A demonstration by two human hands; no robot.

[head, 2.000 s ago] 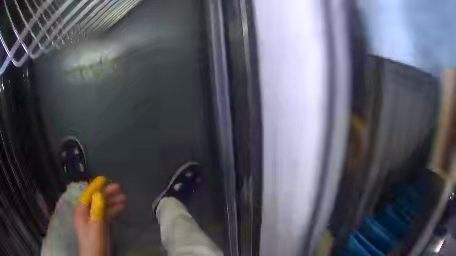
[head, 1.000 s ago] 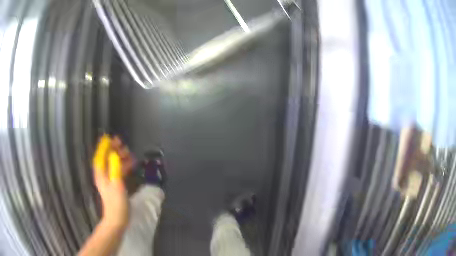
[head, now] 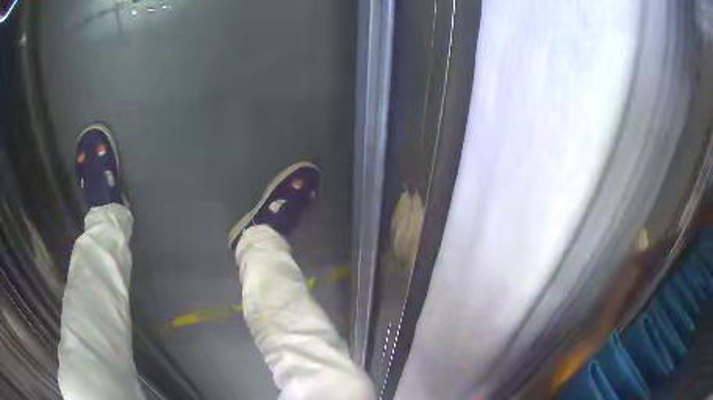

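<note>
Neither of my hands can be made out. Blue cloth with deep ridges lies at the lower right. Beside it is a blurred orange and brown patch; I cannot tell whether it is cloth, a hand or a reflection. A wide, smooth white band runs down the right half, blurred towards its right side.
My two dark shoes and pale trouser legs stand on the grey floor. A broken yellow line crosses the floor near my legs. A metal rail runs along the floor's right side. Dark blurred bars curve along the left edge.
My left hand, with yellow on its fingertips, has left the picture. The view has swung, so the shiny rods at the upper left are mostly gone and the yellow line and more blue cloth show.
</note>
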